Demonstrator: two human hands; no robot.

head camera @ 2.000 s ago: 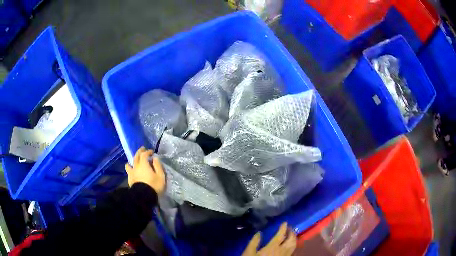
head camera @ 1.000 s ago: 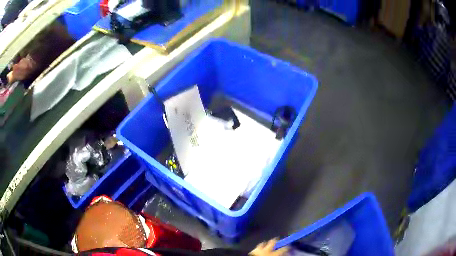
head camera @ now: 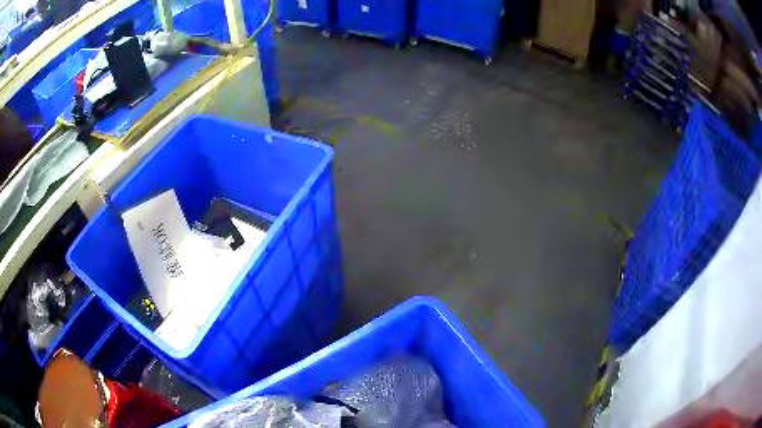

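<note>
A blue tote (head camera: 476, 368) stands at the bottom centre, cut off by the frame's lower edge. Translucent whitish bubble bags (head camera: 393, 393) lie in it. A second large blue tote (head camera: 292, 242) stands to its upper left, beside the bench. It holds white sheets (head camera: 163, 251) with dark print and some black items (head camera: 221, 226). Neither of my hands is in the picture.
A round brown stool top (head camera: 71, 393) with red beside it is at the lower left. A bench (head camera: 188, 109) with a blue board runs along the upper left. Blue bins (head camera: 368, 18) stand at the far back. A blue crate (head camera: 685, 226) and a white surface (head camera: 693, 334) are at right.
The view has swung so the tote with sheets now sits further left and more floor shows. The hand at the bottom tote's rim has left the picture. More of the bagged tote shows than one second ago.
</note>
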